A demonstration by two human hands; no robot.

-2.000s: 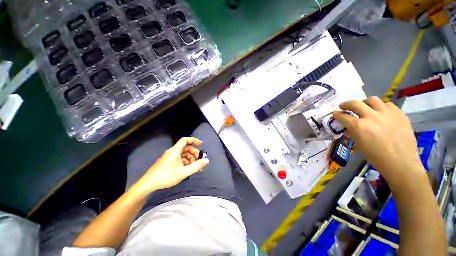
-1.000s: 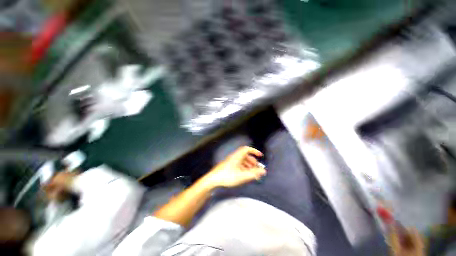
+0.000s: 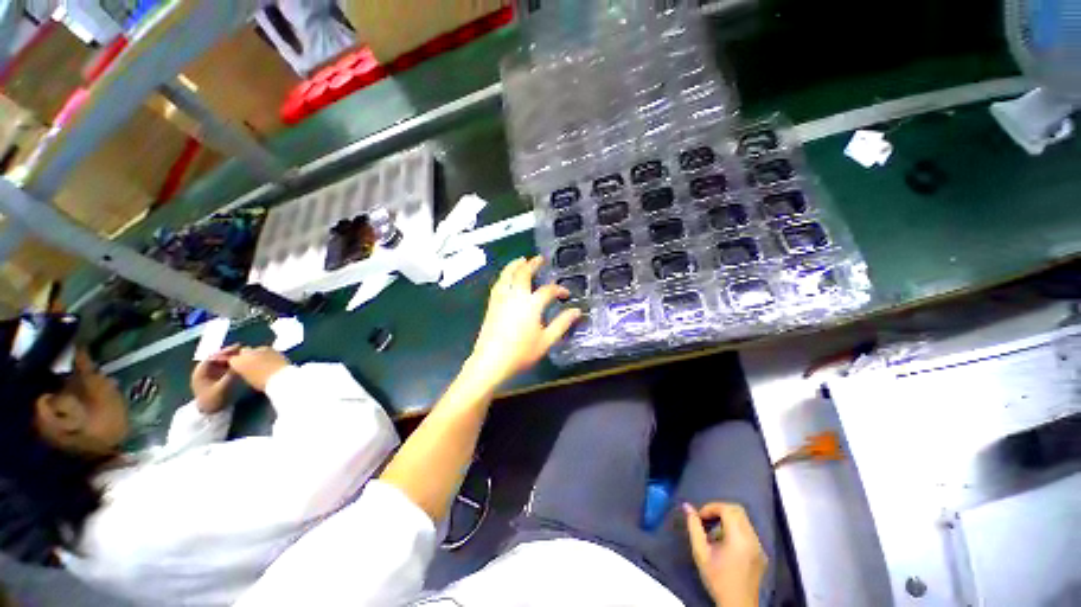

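A clear blister tray point(image 3: 711, 338) lies on the green bench, with dark rounded-square cases point(image 3: 667, 230) in many pockets. My left hand point(image 3: 518, 326) is at its front left corner, fingers apart, fingertips over the leftmost pockets; I see nothing held. My right hand point(image 3: 726, 551) is low over my lap, fingers curled. A small dark spot shows between its thumb and finger; whether it is a held part is unclear. A clear empty-looking tray or lid point(image 3: 616, 101) lies beyond the filled pockets.
A person in white point(image 3: 279, 462) works at the left. A pale slotted tray point(image 3: 344, 219) and white scraps point(image 3: 462, 243) lie left of the blister tray. The white machine point(image 3: 883, 474) is at the right, a blue item point(image 3: 656, 503) at my lap.
The view has swung left from the machine to the bench. My left hand has moved from my lap to the tray; my right hand has come from the machine to my lap.
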